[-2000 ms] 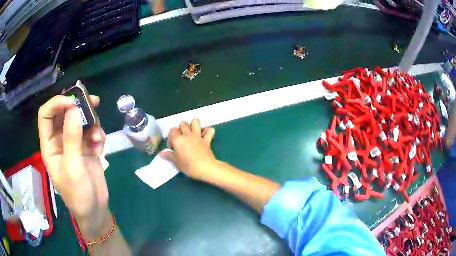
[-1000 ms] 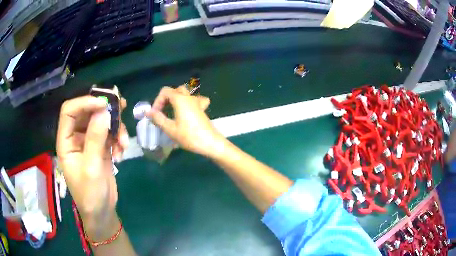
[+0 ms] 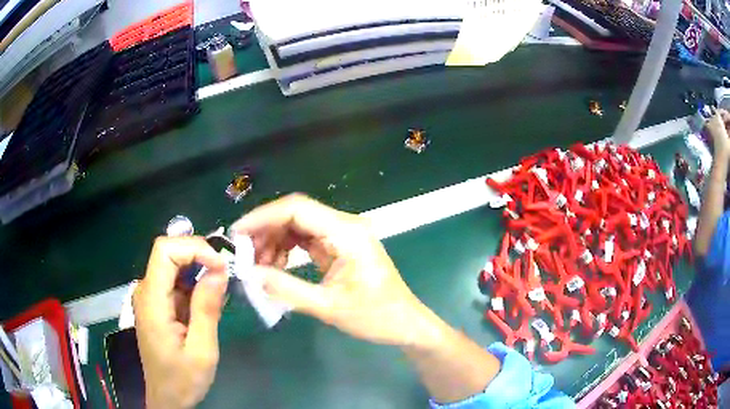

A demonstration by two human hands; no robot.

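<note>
My left hand [image 3: 180, 319] pinches a small dark watch body [image 3: 220, 242] with a pale edge; the fingers hide most of it. My right hand [image 3: 320, 268] pinches a white wipe [image 3: 260, 295] against the right side of the watch body. The two hands are close together above the green bench mat. The silvery top of the bottle [image 3: 179, 226] shows just behind my left hand; the rest is hidden.
A heap of red clamps [image 3: 588, 248] lies at right, above a pink tray [image 3: 616, 361]. Small open units [image 3: 416, 140] sit on the belt [image 3: 336, 132]. A red bin [image 3: 58, 319] and dark phone [image 3: 124, 367] are at left. Another person's arm [image 3: 711, 192] shows at far right.
My right hand has picked up the wipe, passed by the bottle top and now holds the wipe at the watch body. My left hand has lowered and turned. The view has shifted.
</note>
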